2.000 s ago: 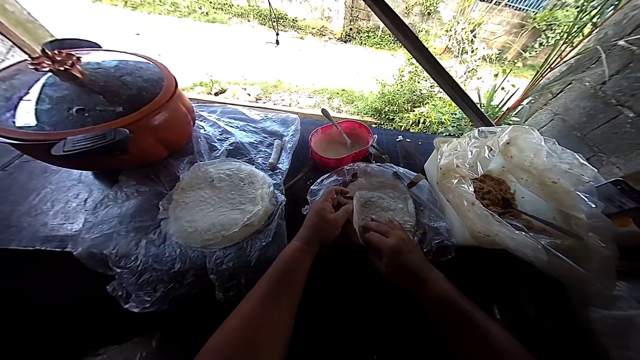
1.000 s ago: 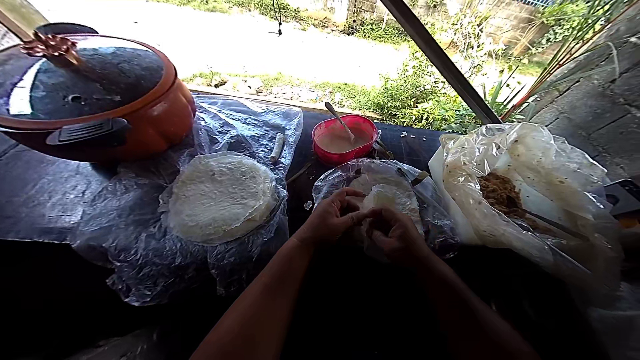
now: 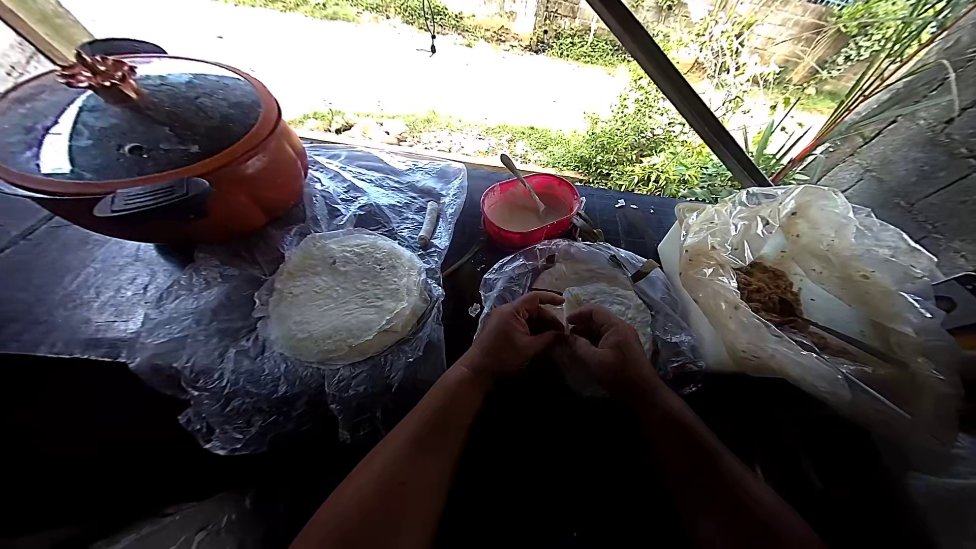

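Both my left hand (image 3: 520, 329) and my right hand (image 3: 606, 347) pinch a thin, pale wrapper sheet (image 3: 566, 314) between their fingertips, over a plastic-covered round surface (image 3: 560, 255). Another pale wrapper (image 3: 619, 305) lies there, partly behind my right hand. To the left, a stack of round white wrappers (image 3: 347, 297) rests on clear plastic. Beyond my hands stands a red plastic bowl (image 3: 530, 236) of cloudy liquid with a metal spoon (image 3: 522, 181) in it. At right, a plastic-lined container (image 3: 694, 252) holds shredded brown filling (image 3: 766, 290) and a utensil handle (image 3: 854, 343).
An orange pot (image 3: 259, 187) with a glass lid (image 3: 183, 114) stands at the back left. Behind the wrapper stack, a small white roll (image 3: 428, 223) lies on clear plastic sheeting (image 3: 381, 183). A dark slanted post (image 3: 679, 91) rises behind the table, and a block wall (image 3: 915, 152) is at right.
The wrapper lay flat under both hands two seconds ago. My hands have since lifted part of it and drawn closer together, with the sheet pinched between their fingers.
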